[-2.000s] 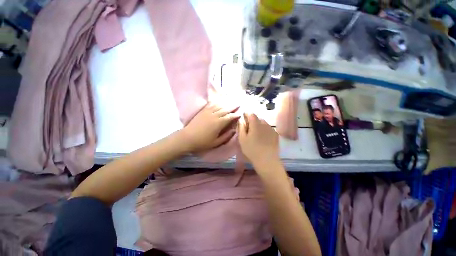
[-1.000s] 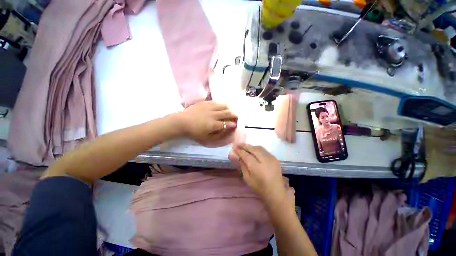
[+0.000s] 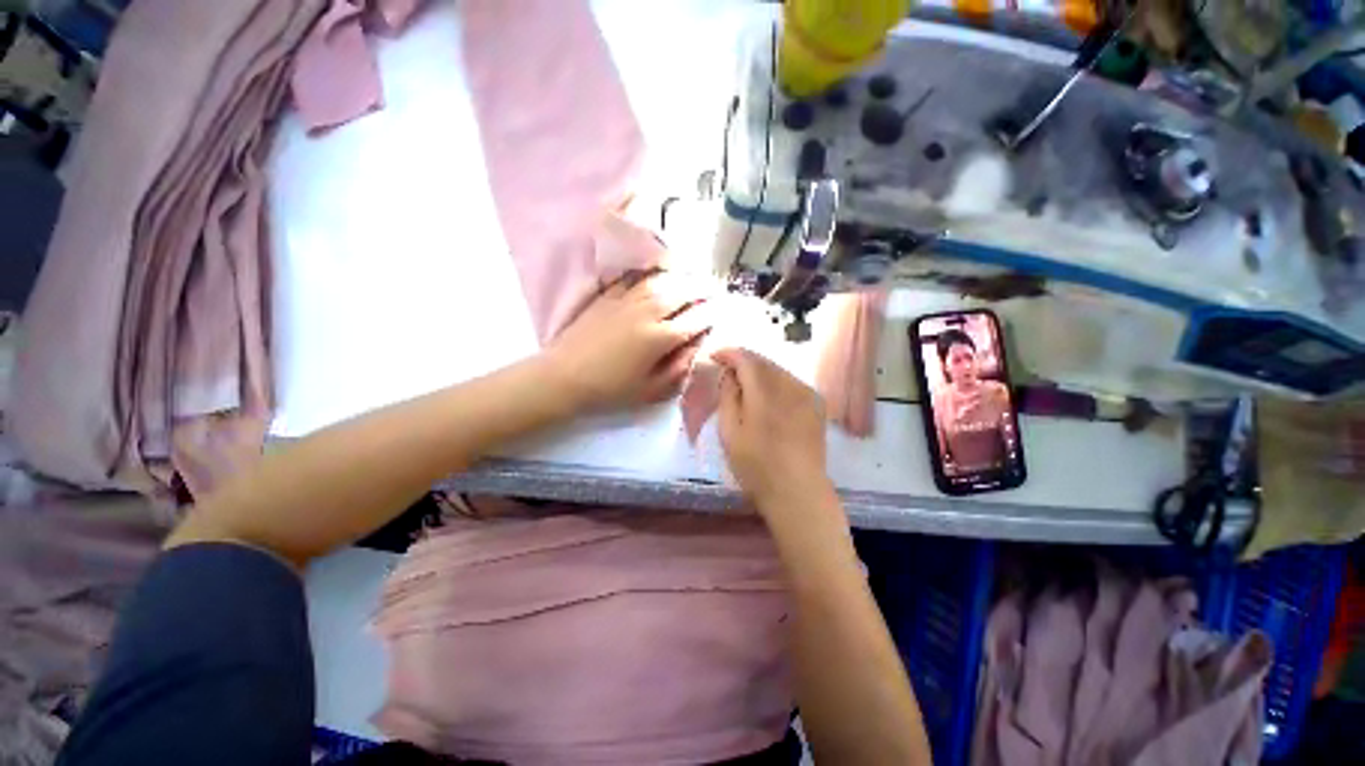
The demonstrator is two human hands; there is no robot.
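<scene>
A long dusty-pink panel (image 3: 557, 150) runs down the white table to my left hand. My left hand (image 3: 636, 341) lies flat on its end, just left of the needle area, fingers pointing at the needle. My right hand (image 3: 764, 419) pinches a small pink fabric end (image 3: 701, 401) between thumb and fingers, just below the needle. The presser foot (image 3: 791, 314) is brightly lit and the cloth edge near it is washed out. A small stack of narrow pink pieces (image 3: 850, 364) lies right of the needle.
Sewing machine head (image 3: 988, 180) with a yellow cone (image 3: 835, 42) above. Phone (image 3: 969, 401), dark-handled tool (image 3: 1070, 403) and scissors (image 3: 1202, 494) lie to the right. Pink panels (image 3: 172, 225) drape at left. Folded pink layers (image 3: 584, 636) cover my lap. A blue crate (image 3: 1299, 606) holds pink cloth.
My right hand has moved up towards the needle with the small fabric end. My left hand has shifted slightly, its fingers now more spread. A cloth corner now stands up above it.
</scene>
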